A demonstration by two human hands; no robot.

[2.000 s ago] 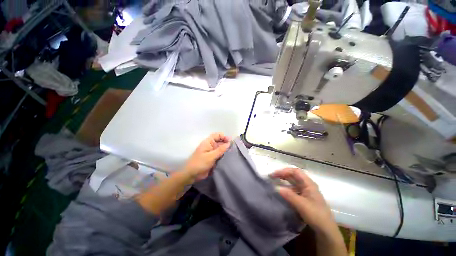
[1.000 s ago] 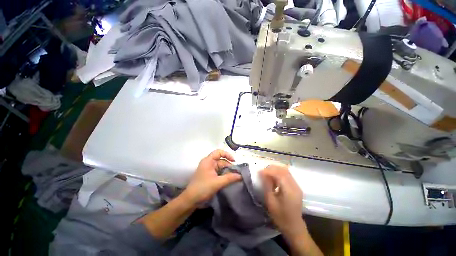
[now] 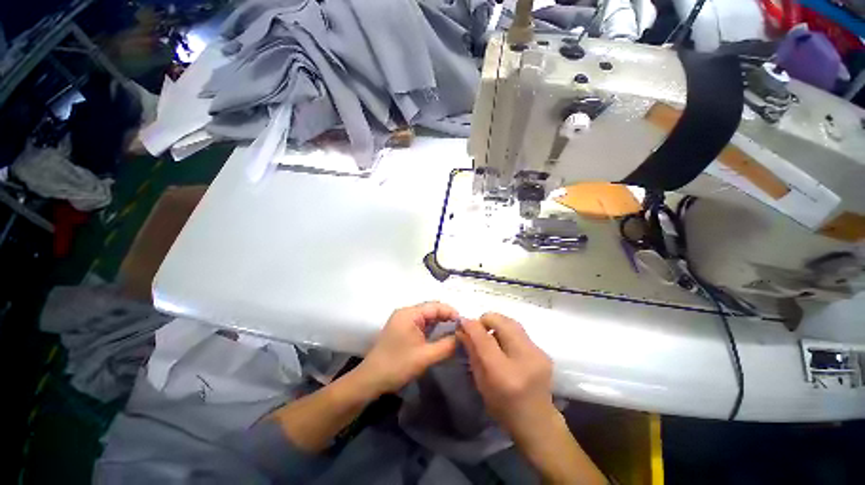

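A grey garment panel (image 3: 441,403) hangs from my fingertips over the table's front edge, its lower part above my lap. My left hand (image 3: 414,346) pinches its upper edge between thumb and fingers. My right hand (image 3: 507,365) is close beside it, fingertips together at the same edge, touching or nearly touching my left fingers. The small bit of cloth between the fingertips is mostly hidden. Whether my right hand holds a small tool or thread cannot be told.
The white table (image 3: 285,246) carries heaped grey pieces (image 3: 332,71) at the back left. The sewing machine (image 3: 616,85) stands right, with an orange card (image 3: 599,200), black scissors (image 3: 654,237) and a hanging black cable (image 3: 736,365). A yellow crate (image 3: 654,450) is below.
The panel, earlier stretched between both hands, is now gathered lower. My right hand has moved left to meet my left hand at the edge. The view has shifted slightly right.
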